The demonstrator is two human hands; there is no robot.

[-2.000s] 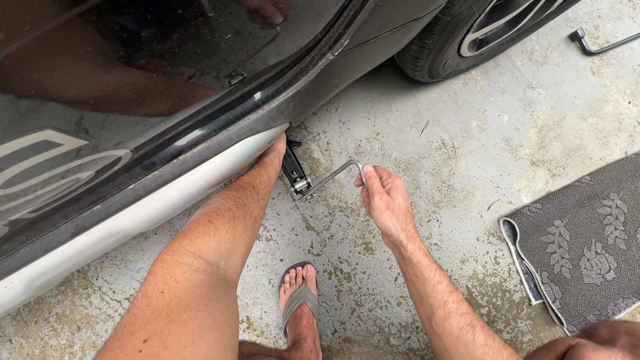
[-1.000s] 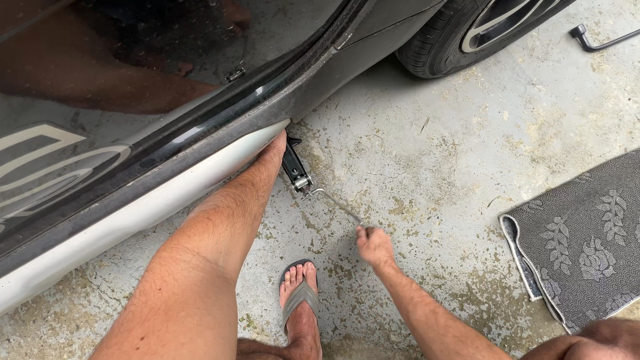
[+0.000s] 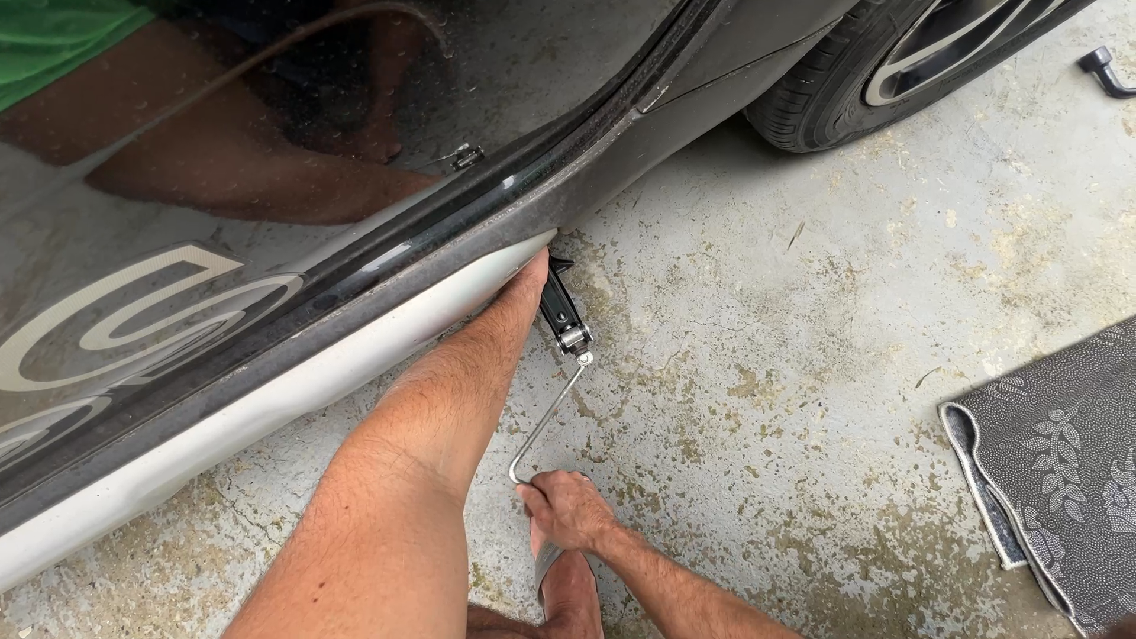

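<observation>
A black scissor jack [image 3: 561, 306] sticks out from under the car's silver sill [image 3: 355, 351], its end joint facing me. Hooked to that joint is a bent metal crank handle [image 3: 546, 422], which slants down toward me. My right hand [image 3: 568, 508] is closed around the near end of the crank, above my sandaled foot. My left arm reaches down beside the jack, and my left hand [image 3: 540, 266] goes under the sill; its fingers are hidden, so what it touches cannot be seen.
The dark car door [image 3: 266, 133] fills the upper left. A tire [image 3: 799, 106] stands on the worn painted concrete at the top. A lug wrench [image 3: 1105, 71] lies at the upper right, a folded grey patterned mat [image 3: 1047, 461] at the lower right. My foot [image 3: 568, 581] is below my right hand.
My right hand has swung the crank's near end down and to the left, from right of the jack to below it. My left arm has stayed in place.
</observation>
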